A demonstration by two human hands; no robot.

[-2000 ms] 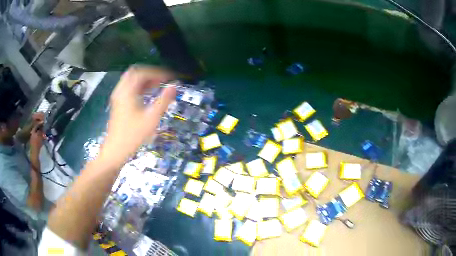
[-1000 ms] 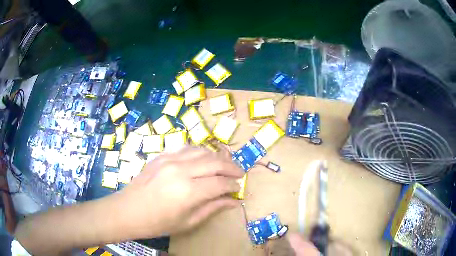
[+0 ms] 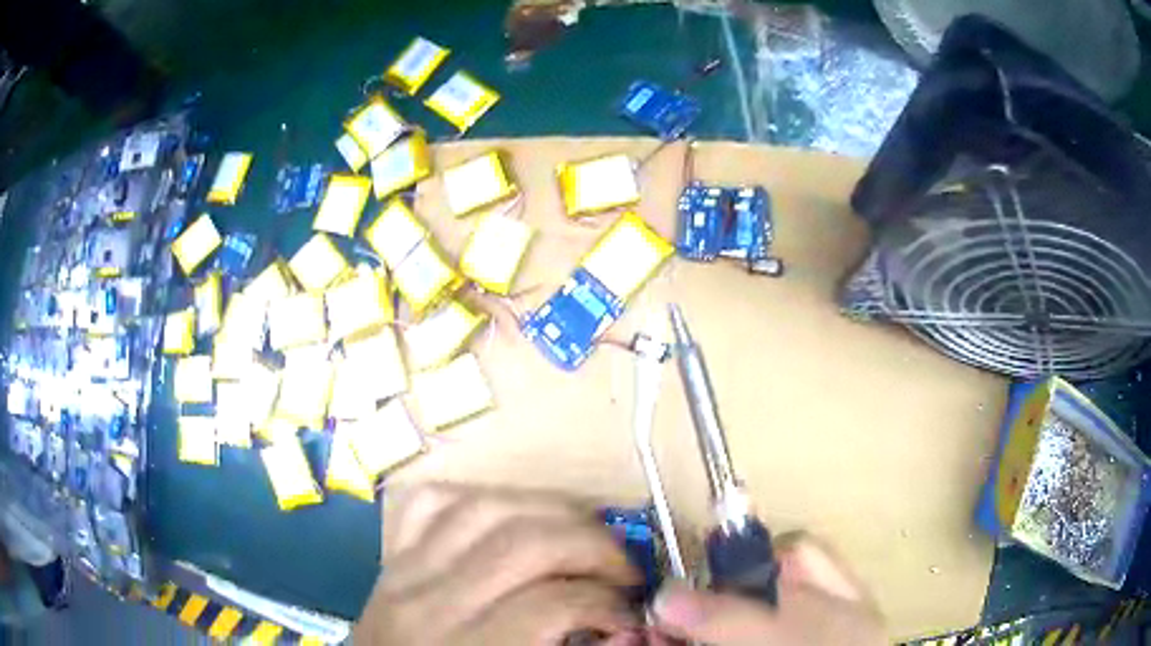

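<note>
My right hand (image 3: 789, 599), cut off by the bottom edge, holds the black handle of a soldering iron (image 3: 704, 410). Its metal barrel points up over the cardboard, and a thin pale bent guide (image 3: 648, 435) runs beside it. My left hand (image 3: 505, 549) is at the bottom centre with fingers bent over a partly covered blue circuit board (image 3: 629, 524); its fingertips are hidden, so whether it grips the board is unclear. Another blue board (image 3: 574, 322) touches a yellow-edged battery (image 3: 625, 256), with a small dark part on its wires. Many loose batteries (image 3: 360, 303) lie at left.
A tan cardboard sheet (image 3: 833, 442) lies under the work. A blue board (image 3: 726, 221) is near its back edge. A black fan (image 3: 1010, 202) and an open blue-and-yellow box (image 3: 1073, 486) stand at right. Shiny assemblies (image 3: 76, 341) are far left, and clear plastic (image 3: 820, 76) at back.
The view has turned down and right, onto the cardboard. My left hand has gone from the left pile to the lower blue board. My right hand has come into view with the soldering iron.
</note>
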